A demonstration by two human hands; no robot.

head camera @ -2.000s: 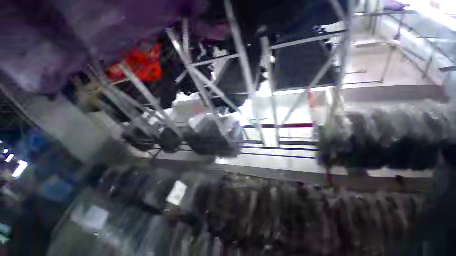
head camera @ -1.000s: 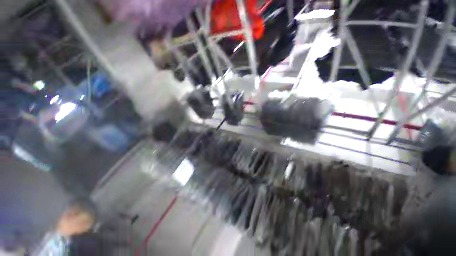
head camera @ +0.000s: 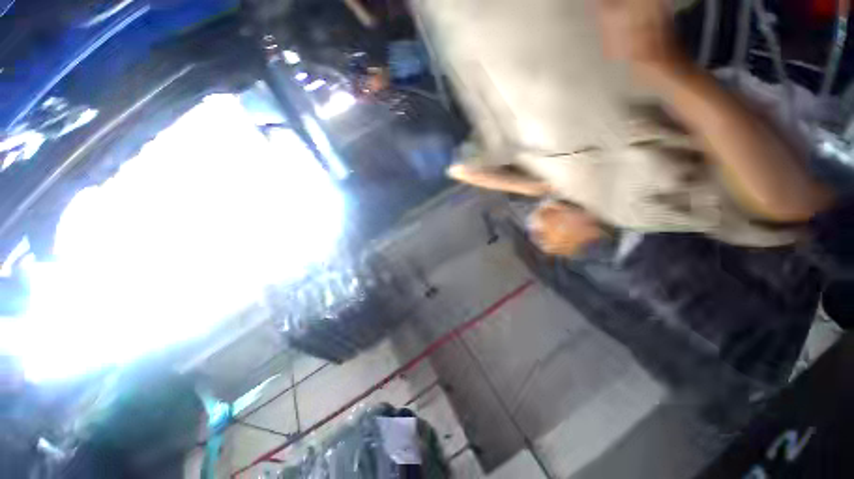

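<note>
Neither of my own hands can be made out in the blurred, tilted head view. Nearest in front is a person in a beige shirt (head camera: 562, 103) and dark trousers (head camera: 721, 299), with a bent bare arm (head camera: 740, 140) at the right. A second skin-coloured part (head camera: 566, 229) shows at the shirt's lower edge; it is too blurred to tell what it is. Dark garments in clear cover (head camera: 360, 454), with a white label (head camera: 400, 440), stand at the bottom edge. No iron is visible.
A very bright, overexposed white area (head camera: 197, 234) fills the left. Grey wrapped bundles (head camera: 332, 304) stand beside it. The tiled floor (head camera: 506, 374) has a red line (head camera: 412, 365). A teal strip (head camera: 217, 421) is at lower left. Metal rails (head camera: 768, 47) are at upper right.
The view has swung away from the hanging garments and metal frames. The person in beige, the bright white area and more floor now show.
</note>
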